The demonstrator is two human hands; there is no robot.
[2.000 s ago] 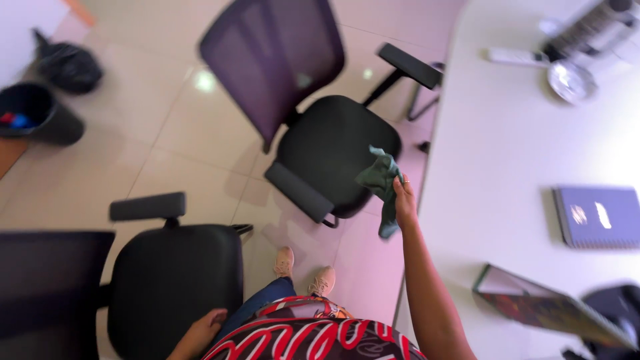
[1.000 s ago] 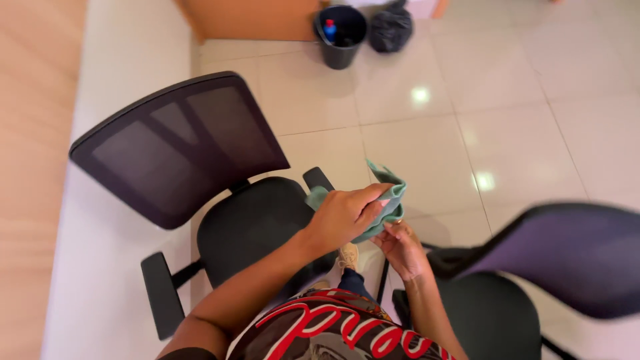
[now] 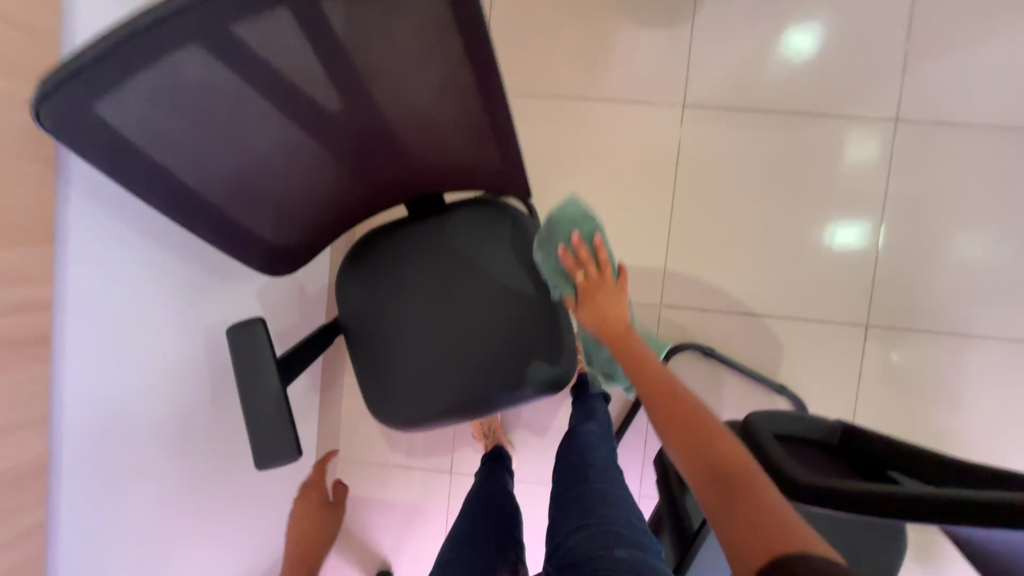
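My right hand [image 3: 596, 292] lies over a green cloth [image 3: 570, 220], fingers slightly spread on top of it. The cloth is at the right edge of a black office chair's seat [image 3: 456, 312], and part of it hangs down below my wrist. Whatever is under the cloth is hidden; no armrest shows on that side. The chair's mesh backrest [image 3: 264, 120] fills the upper left, and its other armrest [image 3: 264, 392] is uncovered. Low on the left, my left hand [image 3: 316, 512] is empty, with thumb and fingers apart, below that armrest.
A white tabletop [image 3: 152, 360] runs along the left side. At the lower right stands a second black chair [image 3: 880, 472] with a curved metal frame [image 3: 736, 372]. My feet and jeans [image 3: 588, 488] are between the chairs, on a glossy tile floor [image 3: 768, 192].
Both hands were together at the cloth a second ago; now my left hand is away from it at the lower left. The cloth has opened out under my right hand. The view has moved nearer the chair.
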